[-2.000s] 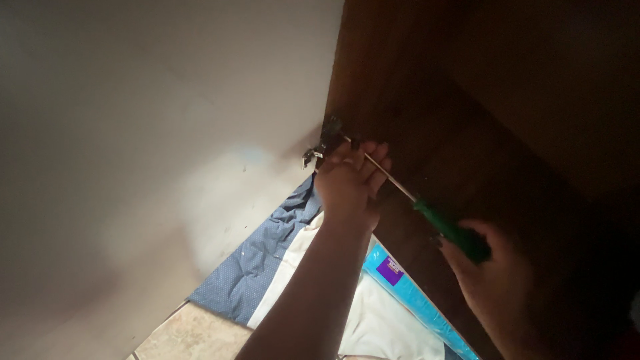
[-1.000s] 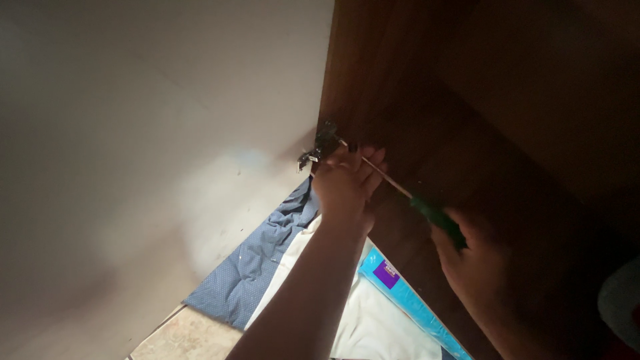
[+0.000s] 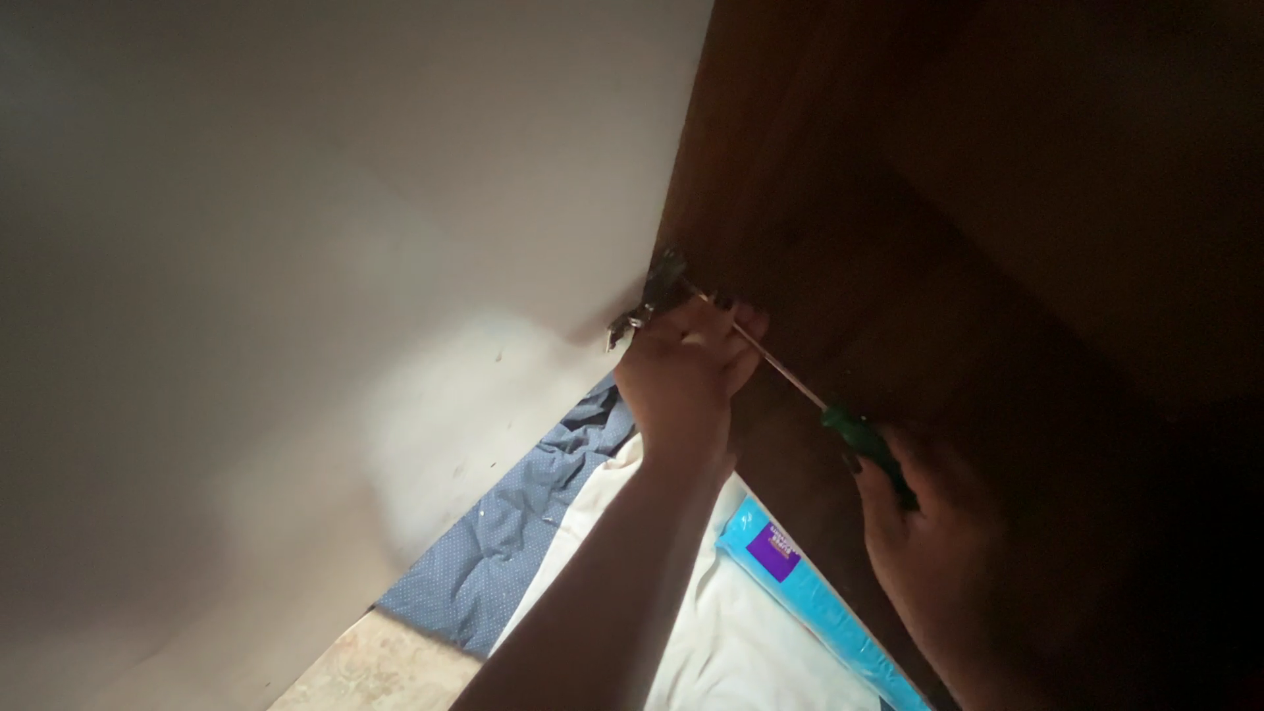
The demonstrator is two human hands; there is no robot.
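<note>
My right hand (image 3: 928, 533) is closed around the green handle of a screwdriver (image 3: 780, 369), whose shaft slants up and left. The shaft passes by the fingers of my left hand (image 3: 691, 365), and its tip reaches toward a metal hinge (image 3: 634, 322) where a pale panel meets a dark wooden one. My left hand lies against the dark panel just below the hinge, its fingers around the front of the shaft. Shadow and my fingers hide the exact contact at the tip.
The pale panel (image 3: 296, 247) fills the left side and the dark wooden panel (image 3: 839, 227) the right. Below lie a blue dotted cloth (image 3: 484, 553), a white cloth (image 3: 741, 632) and a light-blue package (image 3: 829, 612) with a purple label, over a tiled floor (image 3: 380, 662).
My right hand has shifted a little on the screwdriver handle, and its grip has turned. My left hand stays beside the hinge.
</note>
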